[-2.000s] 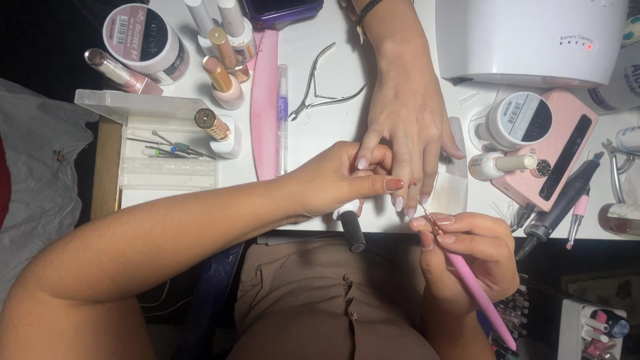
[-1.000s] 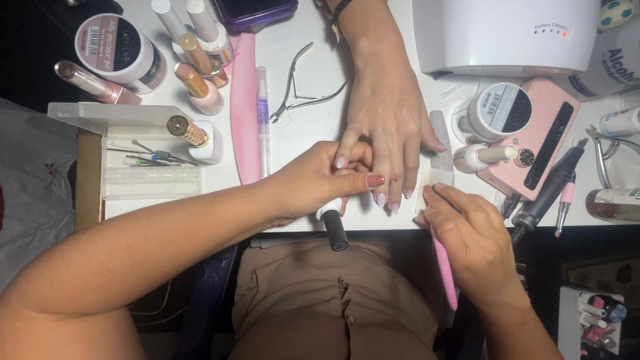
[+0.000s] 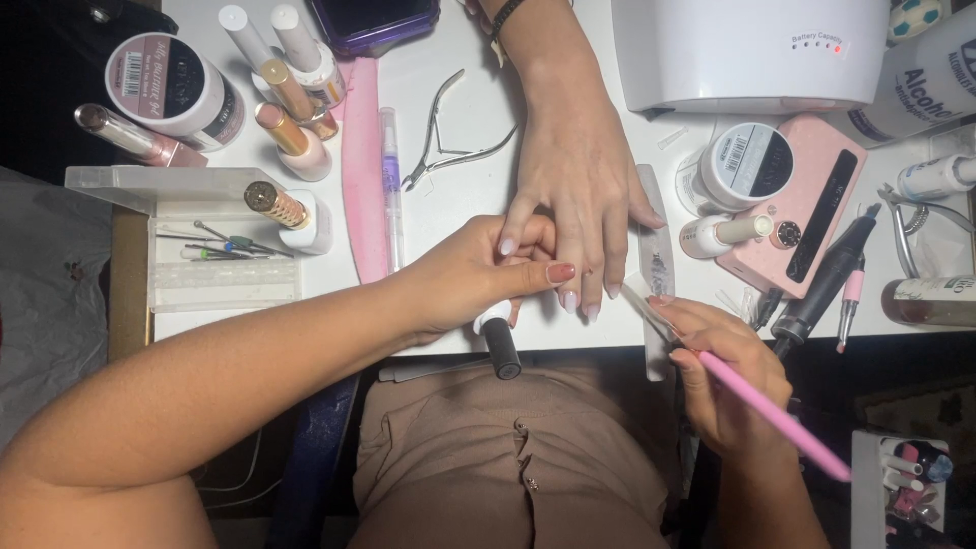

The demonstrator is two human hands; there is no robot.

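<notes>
My left hand [image 3: 480, 267] holds a white polish bottle with a black cap [image 3: 502, 348] beneath its fingers, and its thumb rests across a finger of another person's hand [image 3: 579, 198]. That hand lies palm down on the white table with pale, glossy nails. My right hand [image 3: 724, 366] holds a thin brush with a pink handle [image 3: 774, 415], its handle slanting down to the right. The brush's tip lies over a clear, narrow strip beside the person's fingers; its exact contact cannot be told. A grey nail file [image 3: 656, 244] lies beside the person's thumb.
Cuticle nippers [image 3: 450, 141], a pink file [image 3: 364, 175] and a purple-and-clear pen [image 3: 391, 183] lie left of the person's hand. Polish bottles and an open box of drill bits [image 3: 225, 282] stand farther left. A white nail lamp [image 3: 751, 57], gel jar [image 3: 746, 164] and pink drill unit [image 3: 808, 198] are right.
My right hand with the pink brush has moved right, away from the person's fingertips where it was two seconds ago. My left hand keeps its hold on the person's finger and the bottle.
</notes>
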